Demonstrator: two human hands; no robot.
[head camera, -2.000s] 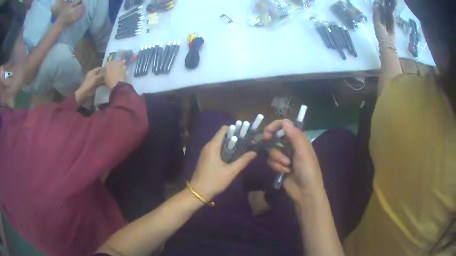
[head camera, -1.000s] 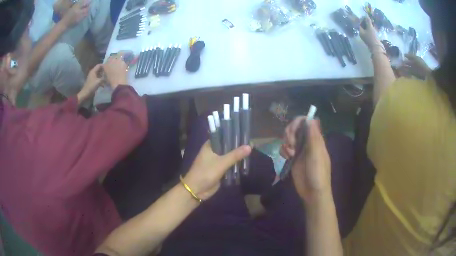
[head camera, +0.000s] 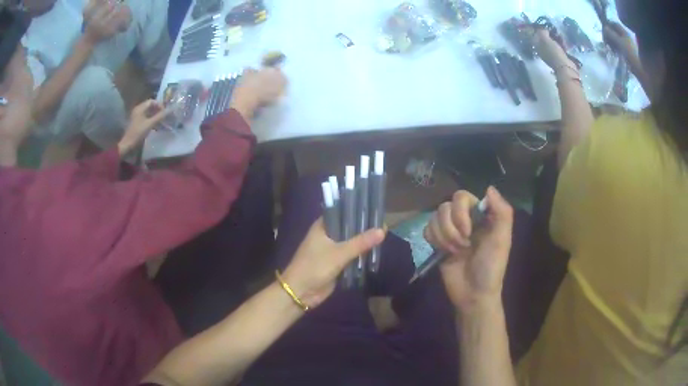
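Observation:
My left hand (head camera: 320, 260) is shut on a fanned bunch of several black rods (head camera: 363, 200) with white ends up, the thumb across their front, above my lap. My right hand (head camera: 474, 245) is closed around one black rod with a white end (head camera: 428, 266); its white tip shows between thumb and fingers and its dark end points down and left. The two hands are apart.
The white table (head camera: 332, 98) lies ahead. It bears laid black rods (head camera: 507, 73), a bagged cable set (head camera: 408, 29) and a small loose piece (head camera: 345, 40). A person in maroon (head camera: 113, 219) sits left, a person in yellow (head camera: 615, 241) right.
My left hand's rods, earlier bunched low, now stand fanned upright. My right hand has moved right and closed around its rod. The maroon-sleeved person's hand has reached over the table toward the black cable.

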